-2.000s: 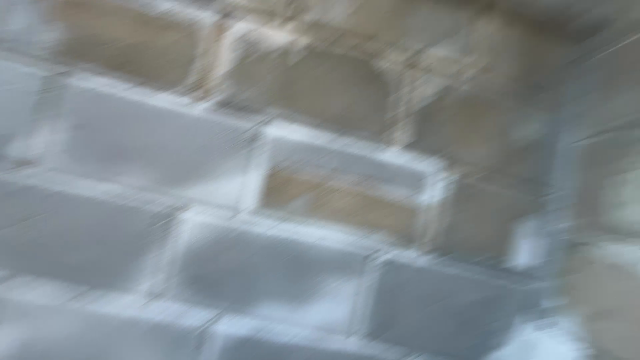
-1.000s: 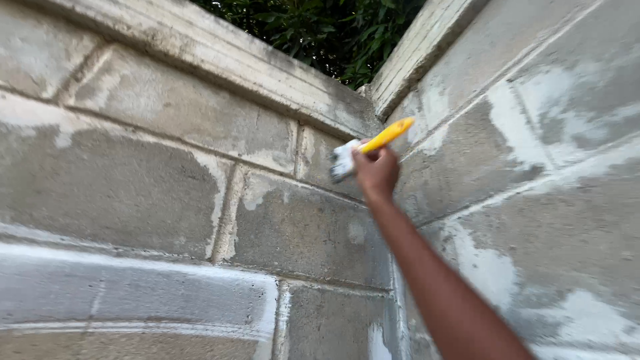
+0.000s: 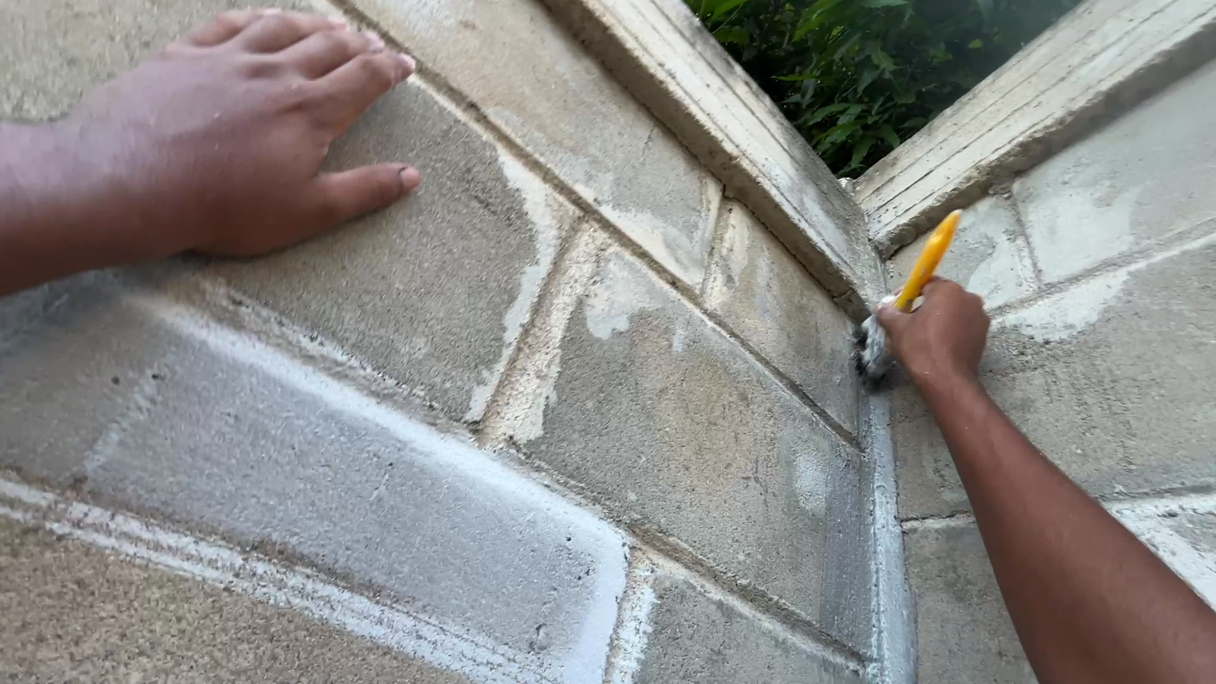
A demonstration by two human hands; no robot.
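My right hand [image 3: 939,328] grips a paintbrush by its yellow handle [image 3: 929,258]. The brush's whitish, dark-tipped bristles [image 3: 874,351] touch the inside corner where two concrete block walls meet. Below the brush, a pale strip of wet-looking coating [image 3: 882,532] runs down that corner. At the upper left, my left hand [image 3: 256,133] lies palm down with fingers spread against the left block wall [image 3: 684,418], holding nothing. Whitish coating covers a block and its joints [image 3: 380,494] at the lower left.
The right block wall [image 3: 1083,408] bears whitish patches and coated joints. Ridged concrete copings [image 3: 722,123] top both walls and meet above the corner. Green leaves [image 3: 855,76] show beyond them.
One second ago the brush was at the left wall's upper block beside the corner; now its bristles are in the corner. My left hand has come into view on the left wall.
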